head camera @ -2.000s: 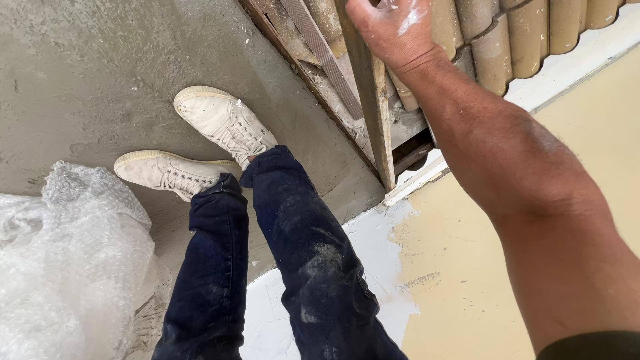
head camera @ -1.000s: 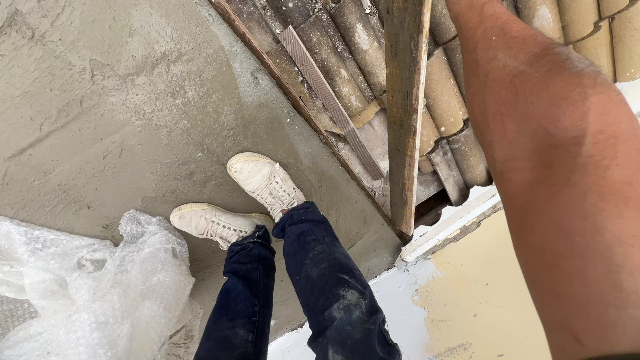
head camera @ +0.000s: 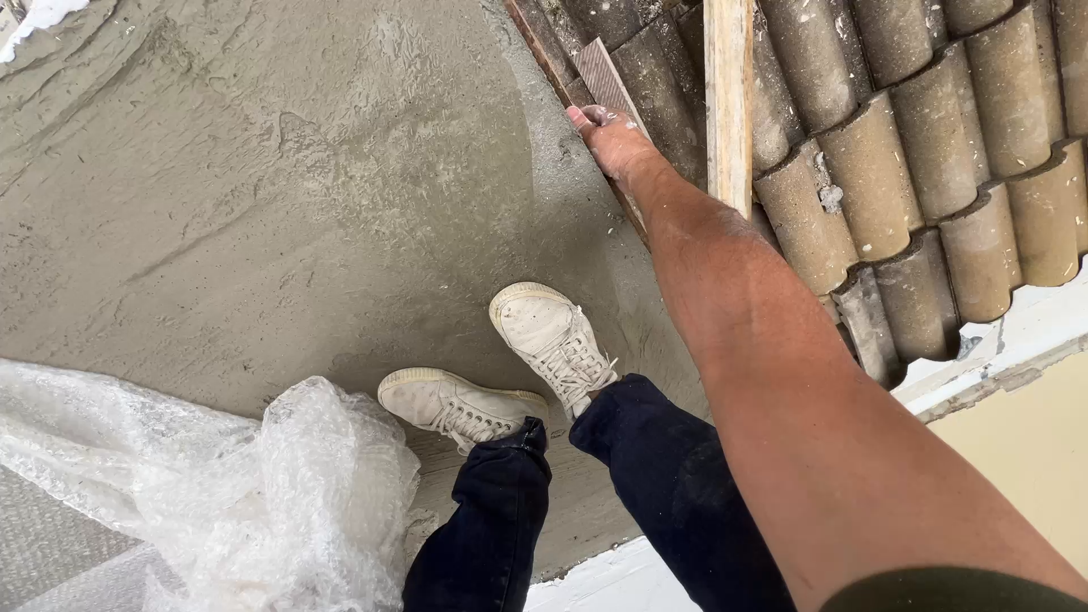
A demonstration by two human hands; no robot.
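My right hand (head camera: pixel 610 140) reaches in from the lower right, its fingers curled at the thin wooden edging board (head camera: pixel 544 51) between the cement floor and the roof tiles. White residue marks the hand. Just beside it lies a flat strip with a ribbed face (head camera: pixel 605 72), partly covered by my fingers. To the right of the hand is a pale timber plank (head camera: pixel 728 93), which the hand does not touch; my forearm hides its lower end. My left hand is outside the frame.
Curved roof tiles (head camera: pixel 875 170) fill the upper right. Both white shoes (head camera: pixel 544 340) stand on the damp-looking cement floor (head camera: pixel 297 212). Crumpled bubble wrap (head camera: pixel 314 501) lies at lower left. A white ledge (head camera: pixel 1011 340) and a cream surface (head camera: pixel 1028 442) border the tiles.
My right hand was at the upper end of the timber plank two seconds ago; now it is at the edging board, left of the plank. The view has shifted toward the tiles.
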